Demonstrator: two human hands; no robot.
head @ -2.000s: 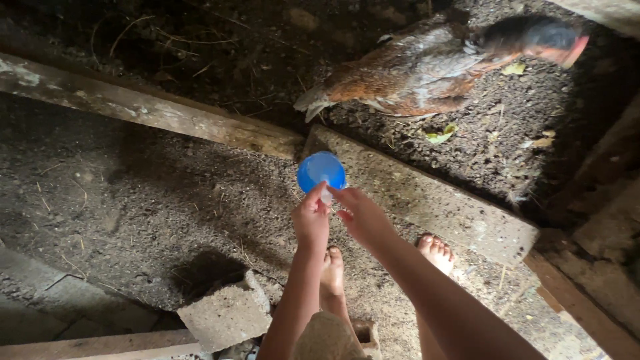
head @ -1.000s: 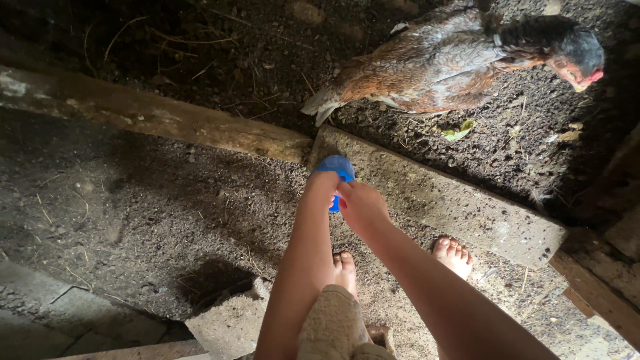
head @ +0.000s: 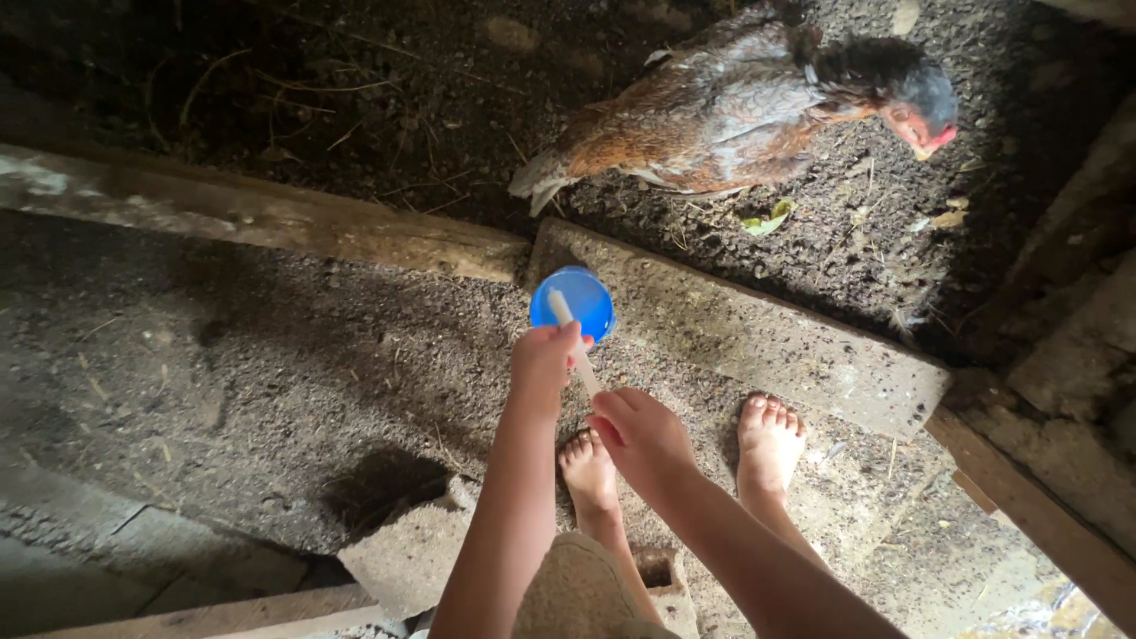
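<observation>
My left hand point(head: 546, 366) grips the barrel of a slim whitish plastic syringe point(head: 559, 306), whose tip end lies over a blue round container point(head: 581, 297). My right hand point(head: 641, 435) has its thumb and fingers closed on the syringe's near end. How the container is held is hidden behind my left hand. Beyond them, past a concrete slab, a brown and grey chicken point(head: 710, 115) with a red face is on the dark soil, its head turned to the right.
A concrete slab point(head: 754, 337) lies across the middle, with a wooden beam point(head: 266, 209) to its left. My bare feet point(head: 769, 444) are on gritty ground. A broken concrete block point(head: 408, 550) lies at lower left, a hollow block point(head: 670, 590) between my legs, and a timber point(head: 1038, 488) at right.
My hands have moved apart, and a long pale length of the syringe now shows between them. The blue container, mostly covered a second ago, is in plain sight. The chicken's head has lowered slightly since the first frame.
</observation>
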